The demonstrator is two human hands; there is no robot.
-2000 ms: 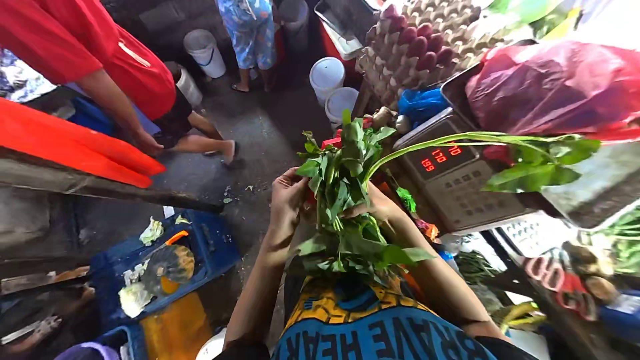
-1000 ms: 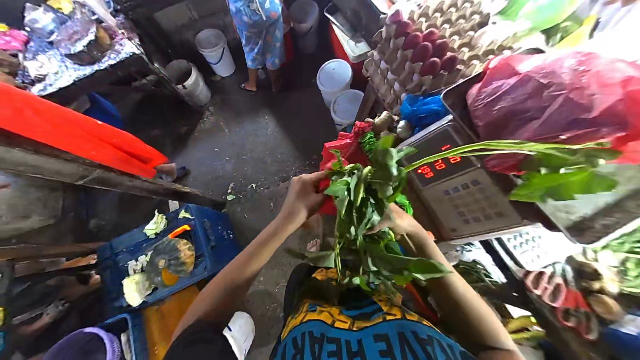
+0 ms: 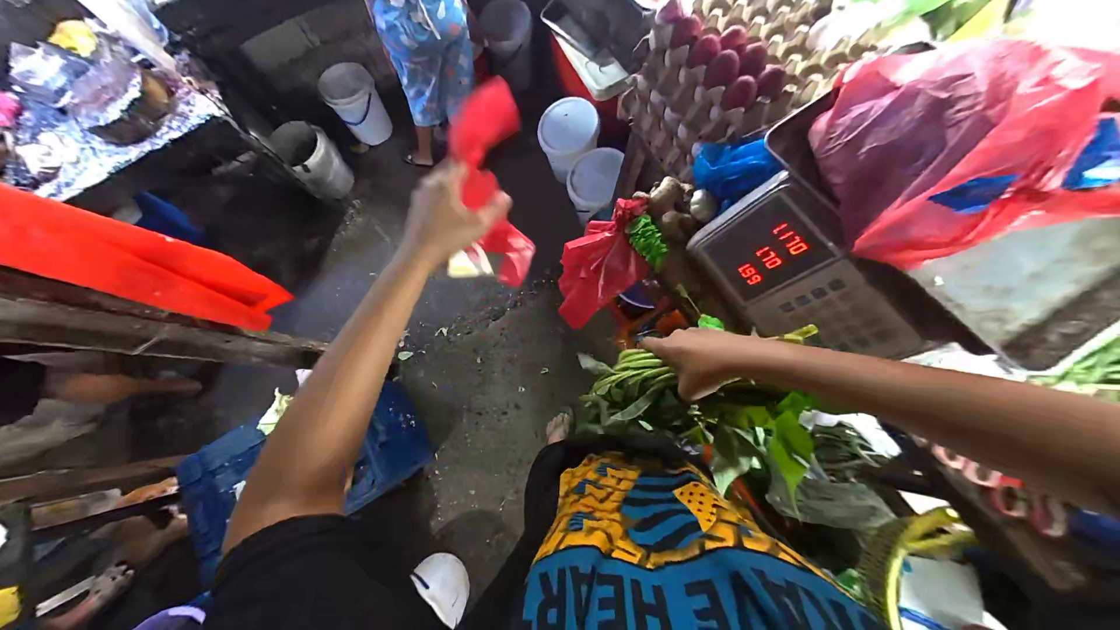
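Observation:
My left hand (image 3: 451,214), blurred, is raised over the floor at centre left, closed around a red plastic bag (image 3: 503,249). The bag's ends stick out above and below the fist. At centre right my right hand (image 3: 700,359) rests on a bundle of leafy green stems (image 3: 643,376), just below the digital scale (image 3: 796,262) with its lit red display. Whether its fingers grip the stems is hard to tell. More red plastic bags (image 3: 604,262) hang beside a green bunch, left of the scale. A large filled red plastic bag (image 3: 971,149) lies on the scale's metal tray.
Egg trays (image 3: 691,96) with reddish eggs stand at the top right. White buckets (image 3: 567,136) are on the floor, near a person in blue patterned clothing (image 3: 429,61). A blue crate (image 3: 385,446) lies at lower left, below a wooden beam (image 3: 157,324) with red cloth.
The leafy greens were held up before my chest; now they are low at the right under my right hand. My left hand has moved away from them and holds a red bag. A person in red has left view.

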